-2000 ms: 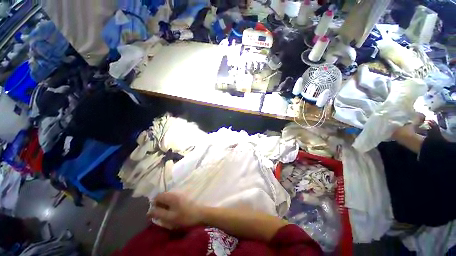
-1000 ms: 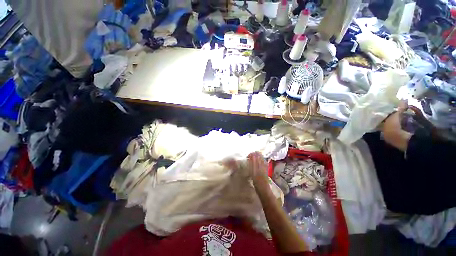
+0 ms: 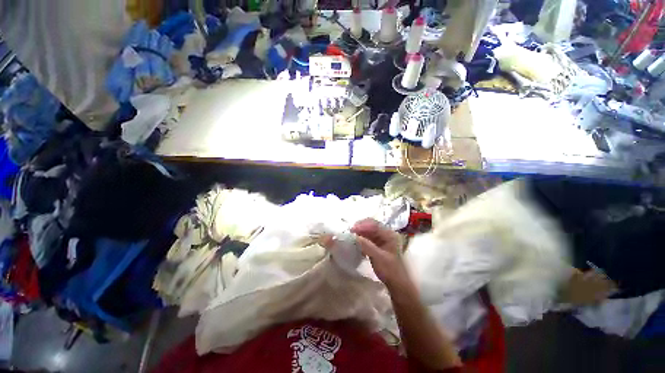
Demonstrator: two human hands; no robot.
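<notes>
A cream garment piece (image 3: 270,291) lies spread over my lap, its near edge against my red shirt. My right hand (image 3: 375,244) pinches a light, bunched part of its upper edge. My left hand (image 3: 334,242) shows only as fingers at the same edge, closed on the cloth; the rest of that hand and its arm are hidden by the cloth. A white and cream garment pile (image 3: 292,211) lies just beyond, with a dark-tied cream bundle (image 3: 211,248) at its left end.
A red crate (image 3: 492,339) at right is mostly covered by a neighbour's blurred white cloth (image 3: 503,255). The neighbour's hand (image 3: 587,285) is beside it. The wood-edged table (image 3: 226,120) ahead bears an overlock machine (image 3: 324,105) and a small fan (image 3: 424,116). Dark and blue cloth is heaped at left.
My right hand has moved from the near left of the cloth to its upper edge and closed there. My left fingers now show. The neighbour's white cloth has swung down over the crate.
</notes>
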